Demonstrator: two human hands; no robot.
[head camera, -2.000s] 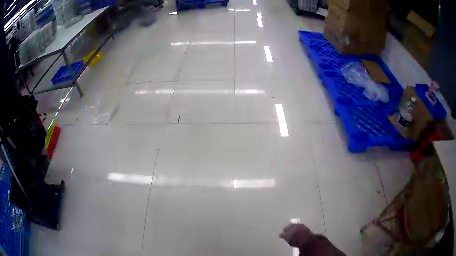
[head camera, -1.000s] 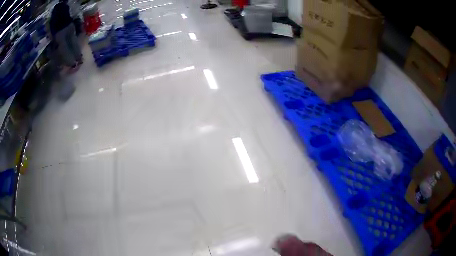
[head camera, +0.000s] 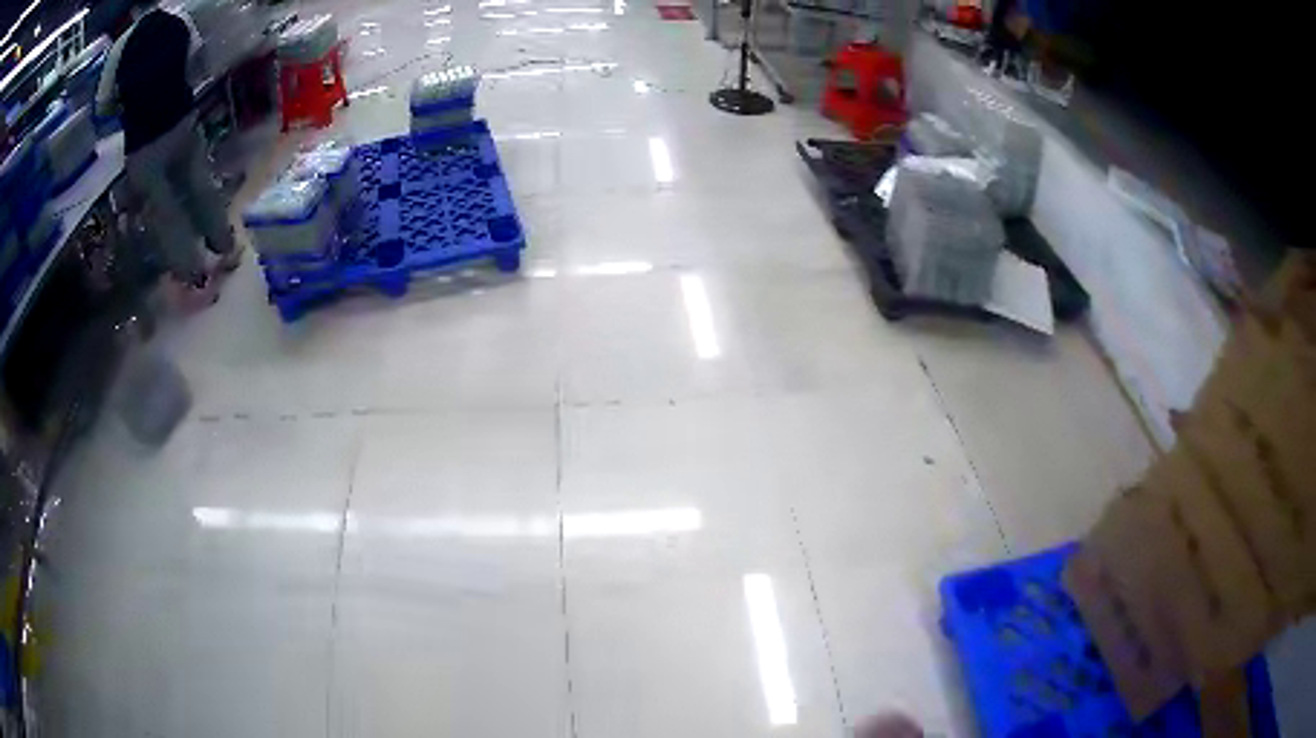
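Observation:
A small blurred part of my right hand (head camera: 888, 725) shows at the bottom edge, right of centre, cut off by the frame. Its fingers and any hold cannot be made out. My left hand is out of the picture. Nearest on the right, a blue plastic pallet (head camera: 1010, 620) lies on the floor, partly cut off. Brown cardboard cartons (head camera: 1212, 505) stand on it, tilted in the bent view and hiding much of it.
Ahead left, another blue pallet (head camera: 433, 195) bears stacks of trays (head camera: 296, 216). A black pallet (head camera: 859, 224) ahead right bears wrapped tray stacks (head camera: 941, 238). Red stools (head camera: 866, 90), a pole base (head camera: 742, 101), a person (head camera: 166, 137) by the left bench and a white ledge (head camera: 1075, 231) also show.
The view has moved forward along the floor. The near pallet and cartons have shifted down and right, while the far pallets look larger. My right hand has dropped almost out of view.

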